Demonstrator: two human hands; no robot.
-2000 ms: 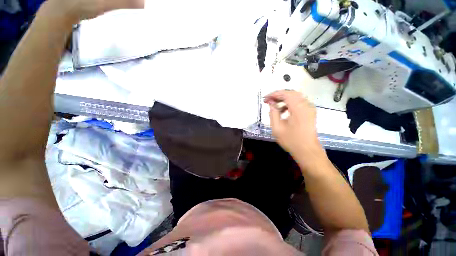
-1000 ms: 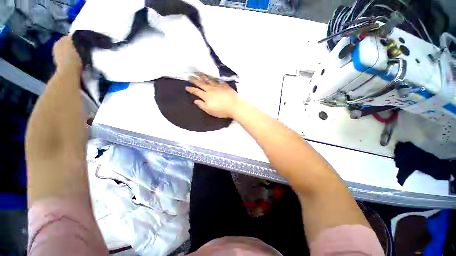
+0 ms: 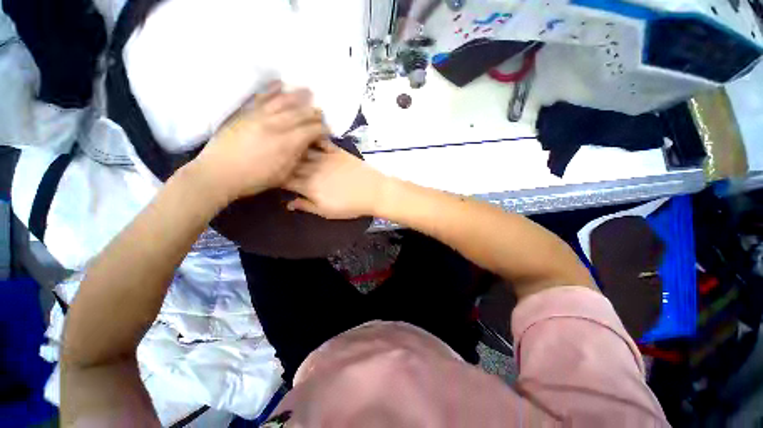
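Note:
The white garment body (image 3: 197, 71) with black trim lies at the left of the sewing table, partly hanging over its left side. The dark brown panel (image 3: 289, 230) lies along its near edge and hangs over the table's front edge. My left hand (image 3: 259, 142) lies on the white fabric where it meets the brown panel, fingers bent and slightly blurred. My right hand (image 3: 339, 180) is close against it, holding the seam edge, its fingertips partly hidden by my left hand. The needle area (image 3: 410, 63) of the sewing machine is right of the fabric.
The sewing machine head (image 3: 586, 50) fills the upper right. Red-handled snips (image 3: 519, 88), a dark pointed piece (image 3: 481, 60) and a black cloth scrap (image 3: 590, 129) lie on the table. Stacked brown panels (image 3: 627, 267) sit below right on blue. White garments (image 3: 201, 334) are piled below left.
My left hand has come from the far left to meet my right hand at the seam edge. The garment and brown panel now lie nearer the machine, with the panel over the front edge.

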